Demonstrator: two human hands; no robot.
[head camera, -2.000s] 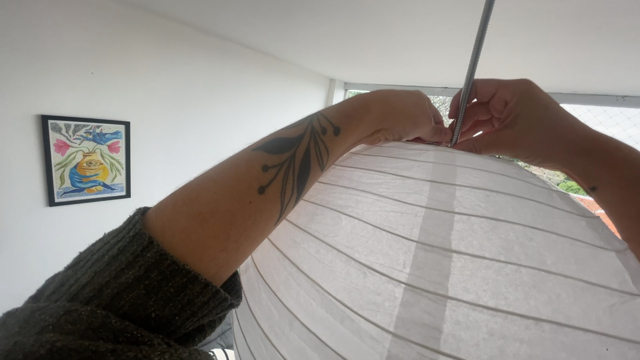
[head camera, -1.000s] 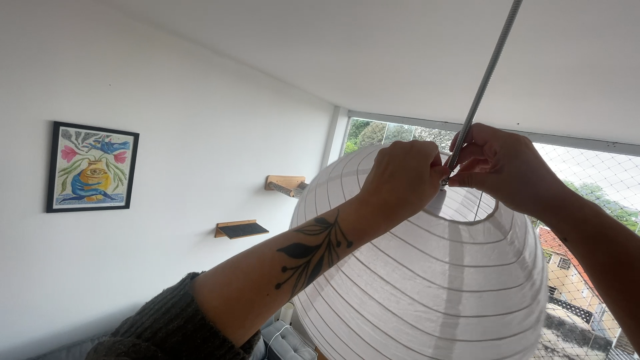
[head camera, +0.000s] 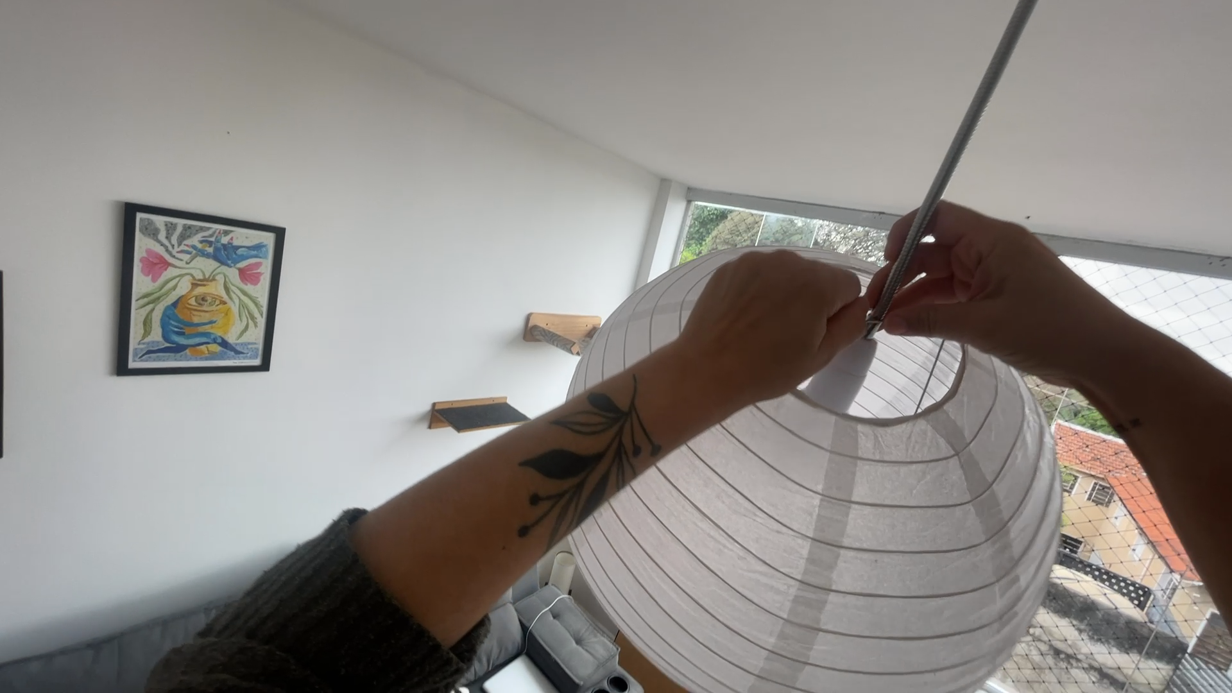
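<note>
A round white paper lantern shade (head camera: 828, 539) with thin ribs hangs below a grey cord or rod (head camera: 962, 135) that slants down from the ceiling. Its round top opening faces up toward me, and a thin wire shows inside. My left hand (head camera: 780, 313) is closed at the lower end of the cord, just over the opening; what its fingertips pinch is hidden. On the other side, my right hand (head camera: 982, 289) has its thumb and fingers around the lower end of the cord, touching it. A small metal part shows between the two hands.
A framed picture (head camera: 200, 289) hangs on the white wall at left. Two small wooden wall shelves (head camera: 476, 414) stand out behind the lantern. Below are a grey sofa (head camera: 568, 635) and cushions. Netted windows (head camera: 1145, 308) at right show a tiled roof outside.
The lantern sits lower relative to my hands than two seconds ago, and its top opening has come into view. Both hands remain at the cord's lower end. The view has shifted.
</note>
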